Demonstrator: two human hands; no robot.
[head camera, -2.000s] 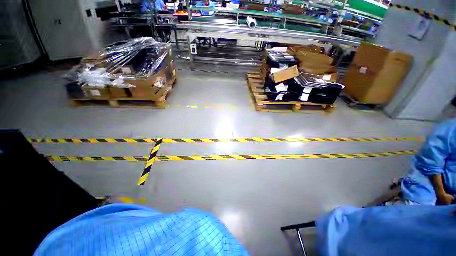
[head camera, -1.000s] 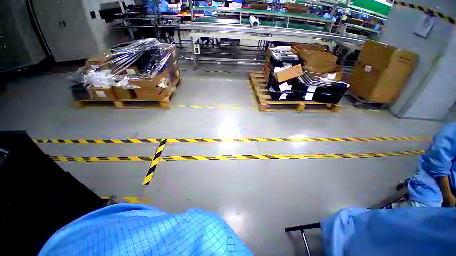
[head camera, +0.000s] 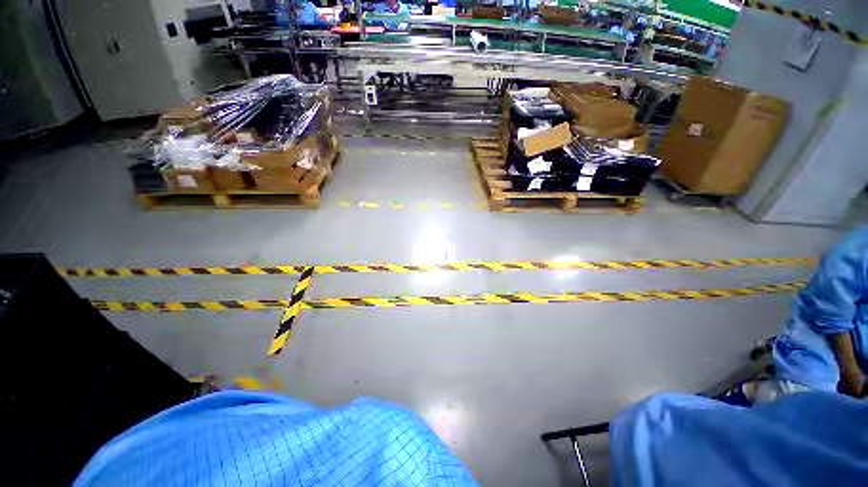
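Neither of my hands is in the picture. A light blue checked smock (head camera: 276, 442) fills the bottom centre, cut off by the lower edge. A large black box-like object (head camera: 81, 380) stands nearest at the lower left; its contents cannot be told. Another piece of blue cloth (head camera: 742, 442) covers the lower right, beside a dark bar with a metal leg (head camera: 576, 434).
A person's blue sleeve (head camera: 833, 295) and hand show at the right edge. Yellow-black tape (head camera: 438, 269) crosses the grey floor. Beyond are a wrapped pallet load (head camera: 243, 143), a pallet of cartons (head camera: 581, 147), a tall carton (head camera: 719, 138) and a production line (head camera: 438, 71).
The view has shifted slightly. The seated person's lower leg or foot area at the right shows a little more. No hand has come into view.
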